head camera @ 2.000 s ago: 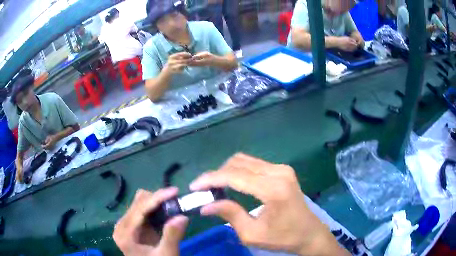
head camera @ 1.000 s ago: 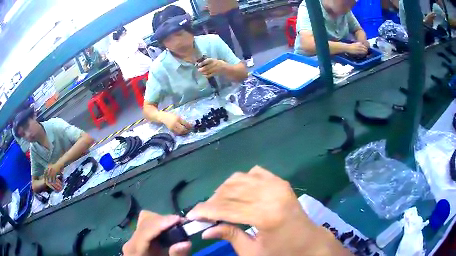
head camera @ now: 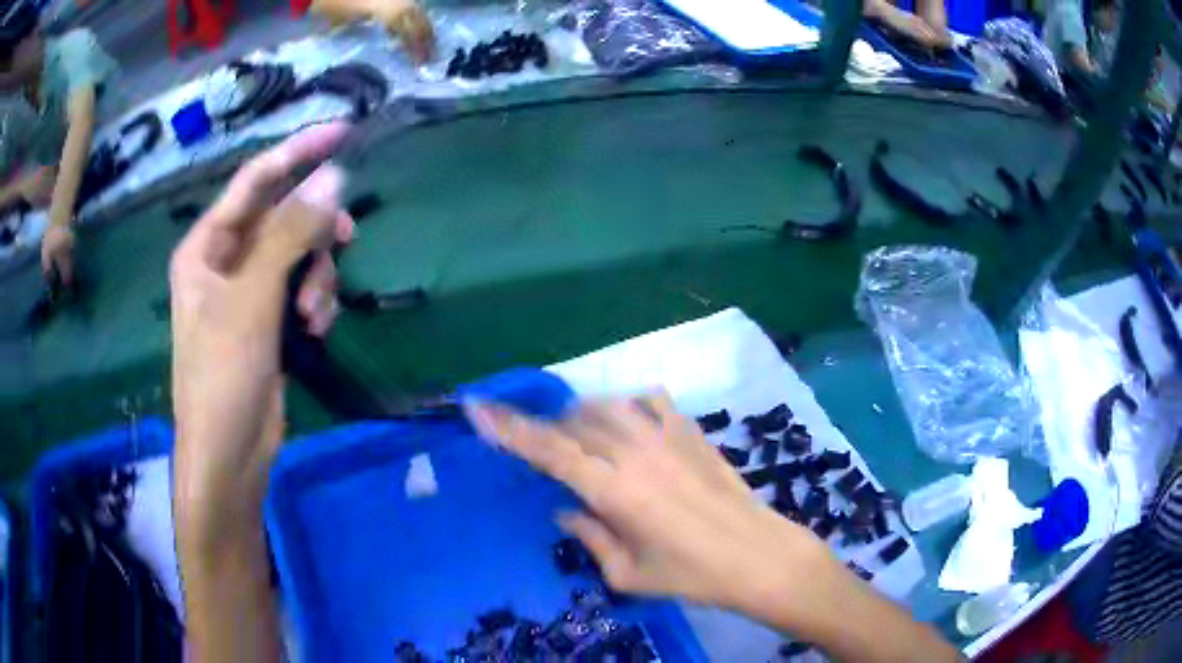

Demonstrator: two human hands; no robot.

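Note:
My left hand [head camera: 253, 266], blurred, is raised at the left, with a black curved headband [head camera: 318, 369] in its fingers. The band hangs down toward the back rim of the blue parts tray [head camera: 389, 544]. My right hand [head camera: 661, 499], also blurred, is over the tray's right side with its fingers apart. Its index fingertip is near the band's lower end; contact is unclear. A small black end piece [head camera: 570, 557] shows just below its thumb. More small black pieces [head camera: 532, 637] lie at the tray's near end, and a white scrap [head camera: 421, 475] near its back.
Black pieces [head camera: 817, 486] lie scattered on a white sheet [head camera: 687, 356] at right. Beyond are a clear plastic bag [head camera: 940, 350], white tissue [head camera: 985, 525] and bottle [head camera: 936, 503]. A second blue tray [head camera: 97, 453] is at left. Bands lie on the green belt [head camera: 583, 194]; people's hands show opposite.
The view has tilted down onto the tray. My hands have moved apart: the left up and left with a band, the right over the tray. The white-marked black part is no longer between them.

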